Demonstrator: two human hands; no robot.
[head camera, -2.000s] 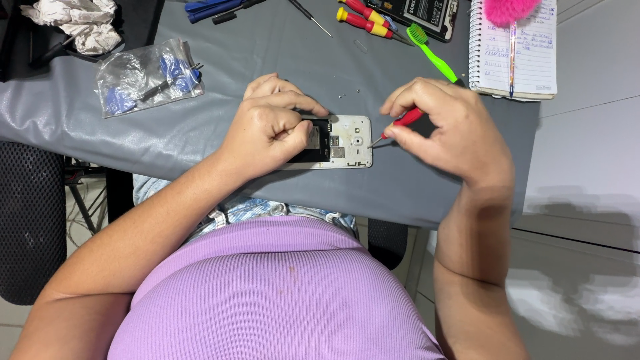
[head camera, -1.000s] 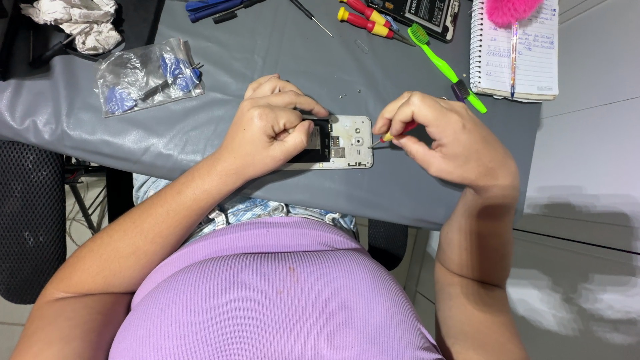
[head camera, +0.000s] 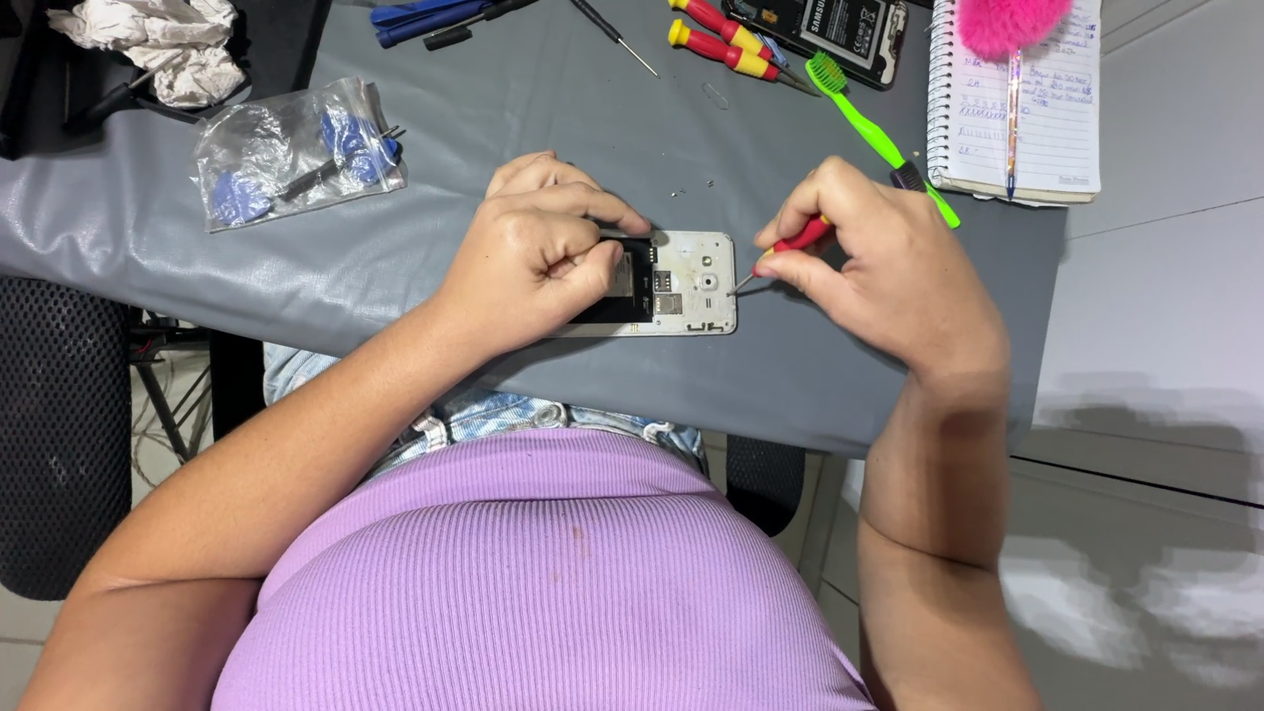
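A white smartphone (head camera: 708, 259) with its back cover off lies flat near the table's front edge, its black battery bay and camera showing. My left hand (head camera: 543, 252) rests over its left part, fingers on the frame, pinning it down and hiding that end. Between thumb and fingers, my right hand (head camera: 869, 257) holds a small red and yellow screwdriver (head camera: 805, 235). The driver's tip meets the phone's right end, beside the camera. Several tiny screws (head camera: 677, 193) lie on the grey table cover just beyond the phone.
Farther back are two red and yellow screwdrivers (head camera: 726, 49), another opened phone (head camera: 844, 35), a green brush (head camera: 869, 128) and a spiral notebook (head camera: 1066, 138) with a pen (head camera: 1014, 118). At left lie a plastic bag (head camera: 296, 158) with blue picks, blue tools (head camera: 425, 20) and crumpled paper (head camera: 163, 49).
The right hand's fingers have shifted on the screwdriver's handle, and more of the red handle shows than one second ago. My left hand and the phone have stayed in place.
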